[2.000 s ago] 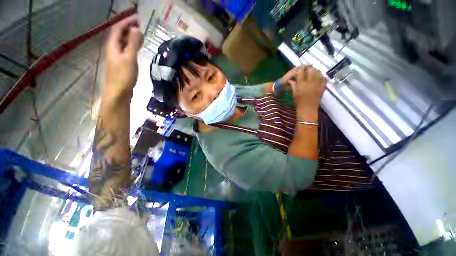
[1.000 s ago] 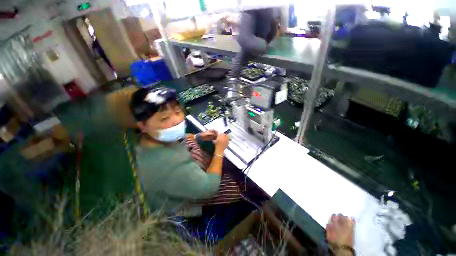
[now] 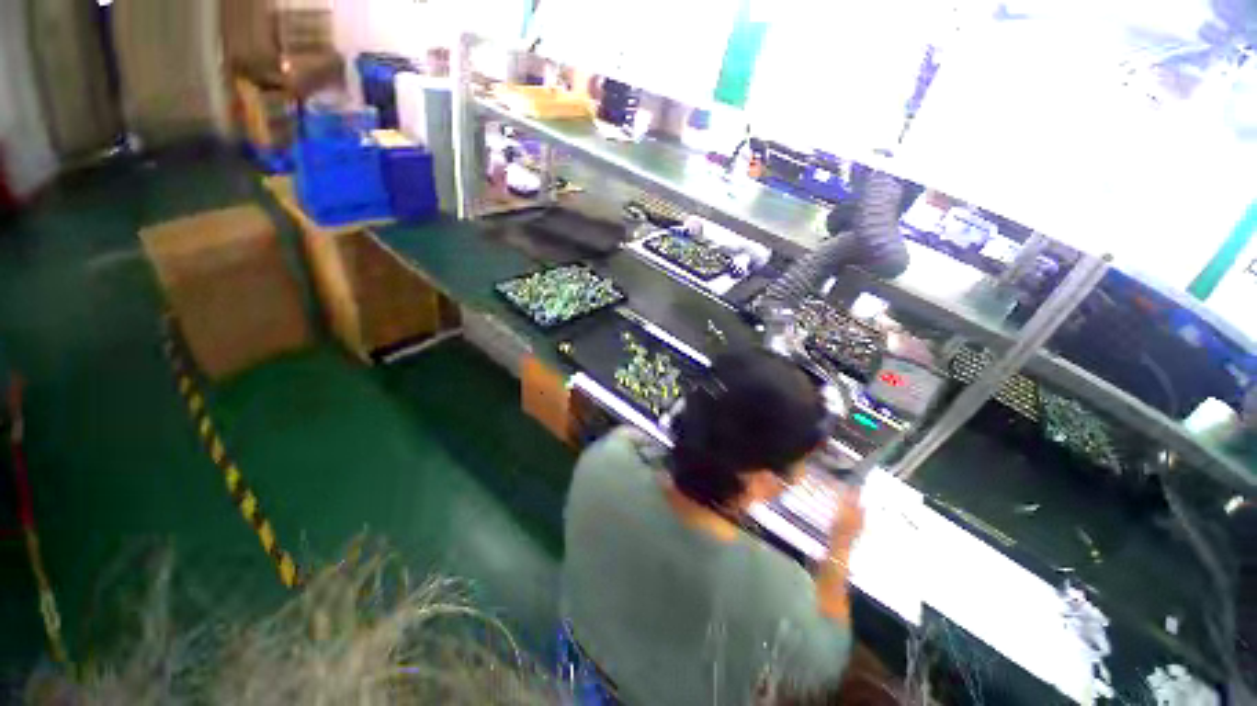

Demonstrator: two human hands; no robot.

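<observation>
Neither of my hands is in the picture. Nearest in front of me a seated worker in a grey-green top (image 3: 676,593) is bent over the bench, seen from behind and the side. One hand of the worker (image 3: 838,538) is raised over the white bench edge; whether it holds anything is too blurred to tell. A black tray of printed circuit boards (image 3: 561,294) lies on the dark-green bench, and loose boards (image 3: 648,372) lie nearer the worker.
Cardboard cartons (image 3: 228,290) stand on the green floor at the left, with blue bins (image 3: 338,173) behind. Yellow-black tape (image 3: 228,469) crosses the floor. A metal post (image 3: 999,366) and shelf rise over the bench. White parts (image 3: 1085,628) lie at lower right. Blurred hair-like strands cover the lower left.
The view has swung and levelled. The worker has turned from facing me to bending over the bench. A hand seen at the lower right one second ago is gone from view.
</observation>
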